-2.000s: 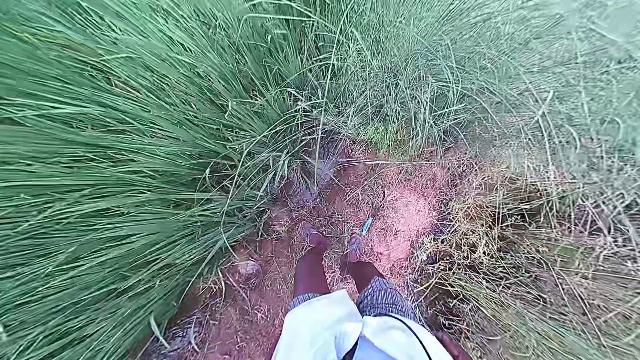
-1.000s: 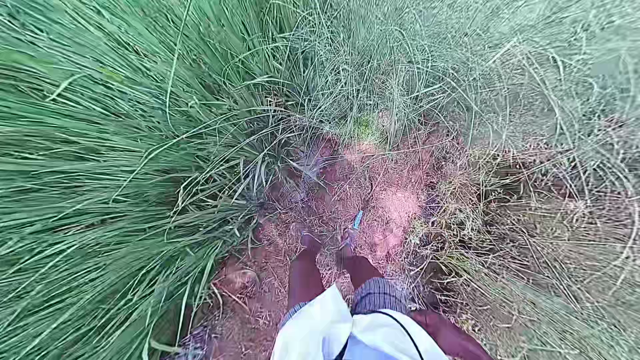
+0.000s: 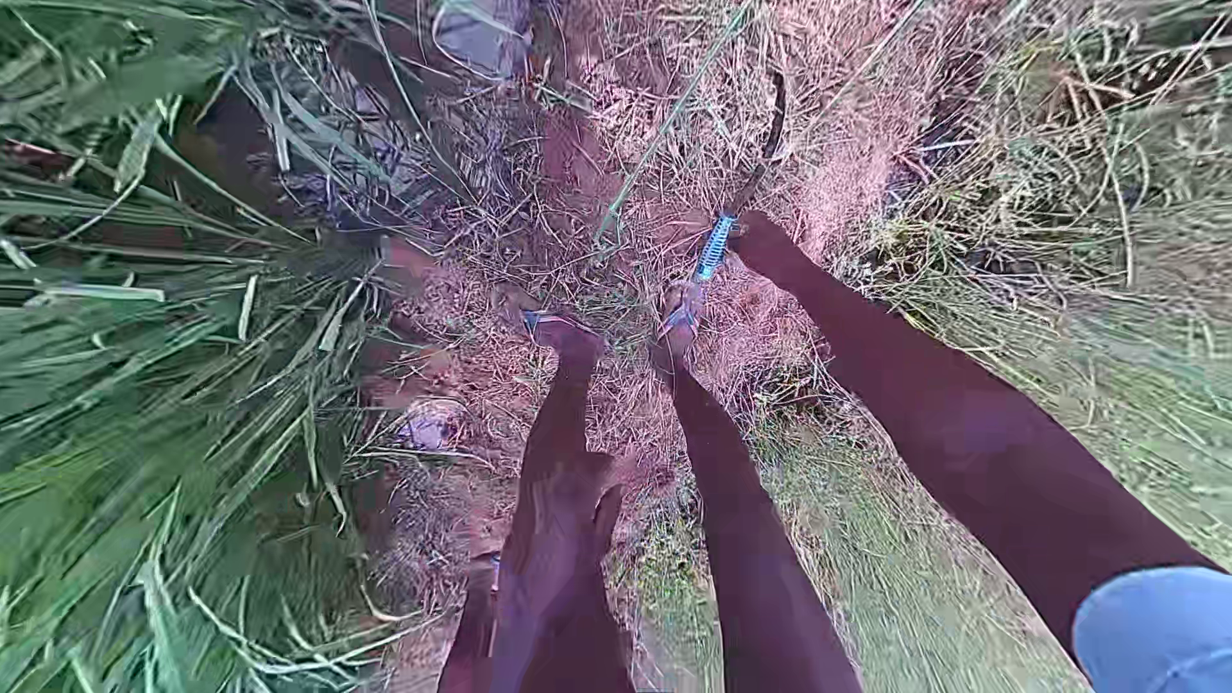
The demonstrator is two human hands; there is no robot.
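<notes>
A sickle with a blue ribbed handle [image 3: 714, 248] and a thin, dark curved blade [image 3: 774, 130] lies on the straw-covered ground, just beyond the toes of my right foot. My right hand [image 3: 762, 241] reaches down to it from the right and meets it where handle and blade join; blur hides whether the fingers are closed round it. My left hand [image 3: 570, 486] hangs low in front of my left leg, its thumb apart from the fingers and nothing visible in it. Both feet, in strapped sandals [image 3: 681, 313], stand on the ground.
Tall green grass [image 3: 144, 385] leans in from the left. Dry, tangled grass [image 3: 1039, 212] borders the right side. A pale grey object, perhaps a stone [image 3: 483, 37], is at the top, and a smaller pale lump [image 3: 425, 430] lies left of my legs.
The view has come much closer to the ground. My right arm now stretches down to the sickle, and my left hand has come into view. Earlier the sickle lay by my right foot with no hand at it.
</notes>
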